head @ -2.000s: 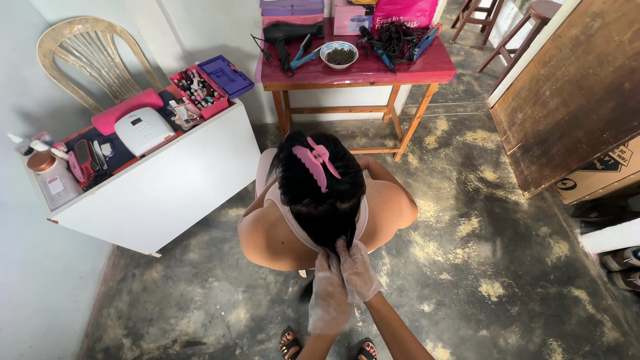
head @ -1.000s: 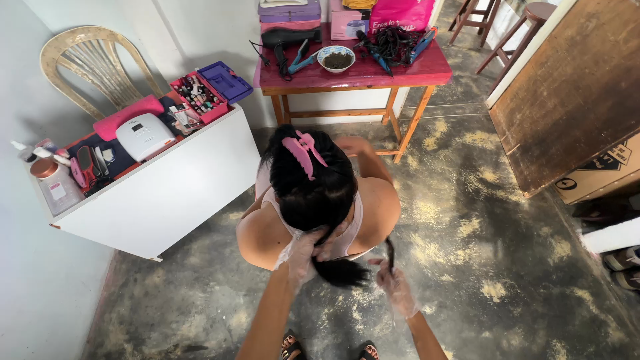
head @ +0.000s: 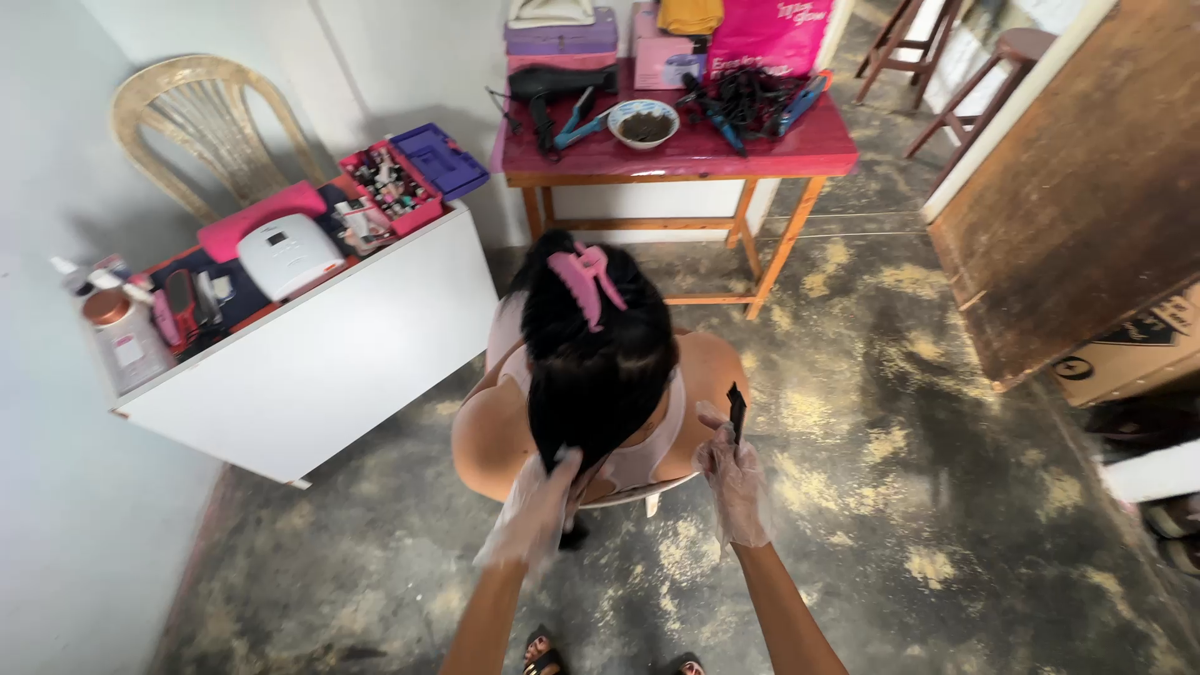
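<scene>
A seated person's dark hair [head: 600, 394] is in the middle, seen from above and behind. A pink claw clip [head: 587, 277] holds the hair on top of the head. My left hand [head: 536, 506], in a clear plastic glove, is closed around the gathered lower hair behind the neck; motion blurs its fingers. To the right, beside the person's shoulder, my gloved right hand [head: 733, 473] grips a small black hair tool [head: 737, 411], whose exact kind I cannot tell. Its upper end points up and away from me.
Ahead stands a red-topped wooden table [head: 787, 155] with a patterned bowl [head: 644, 125] of dark contents, a hair dryer [head: 553, 82] and blue-handled tools. At left, a white desk [head: 328, 375] bears a white nail lamp [head: 289, 255] and an open case of bottles [head: 398, 187]. A wooden door [head: 1078, 187] is at right.
Both hands were together at the hair behind the neck two seconds ago, then parted. The right hand has since moved forward beside the shoulder, with the black tool now upright in it.
</scene>
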